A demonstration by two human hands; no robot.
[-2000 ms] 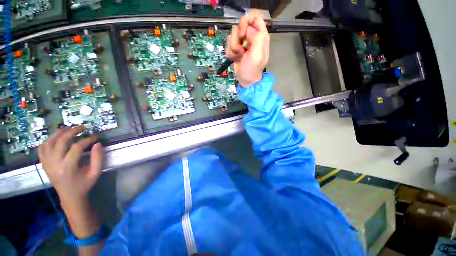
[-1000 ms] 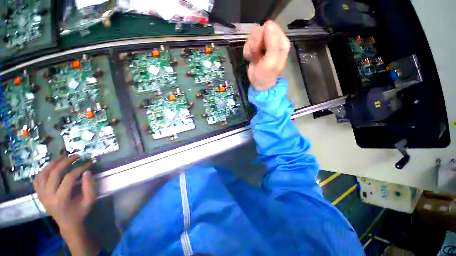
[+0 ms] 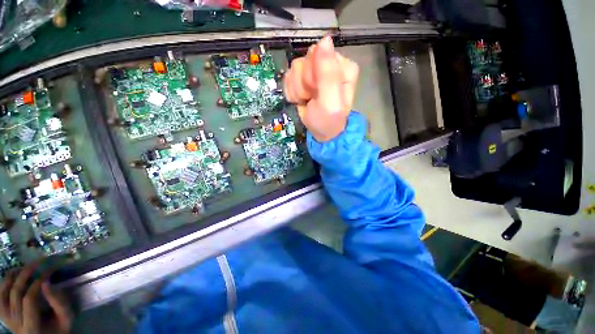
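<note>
Green circuit boards (image 3: 189,171) with small orange blocks lie in dark-framed carriers (image 3: 124,196) on the conveyor. The nearer carrier holds several boards; another carrier lies to its left, cut off by the picture edge. My right hand (image 3: 323,85) is curled over the right end of the nearer carrier, beside its upper right board (image 3: 244,81). Whether it holds a tool is hidden. My left hand (image 3: 32,297) is blurred and partly cut off at the lower left, by the silver rail (image 3: 196,244), fingers apart and empty.
The black machine infeed (image 3: 486,124) stands at the right, with boards inside and a hand crank (image 3: 512,222) below. Clear plastic bags (image 3: 29,23) and a dark long tool (image 3: 274,9) lie beyond the far rail. Brown boxes (image 3: 509,313) are at lower right.
The view has shifted, so the carriers and left hand appear further left. My right hand has moved off the lower right board; the dark tool seen in it earlier is no longer visible.
</note>
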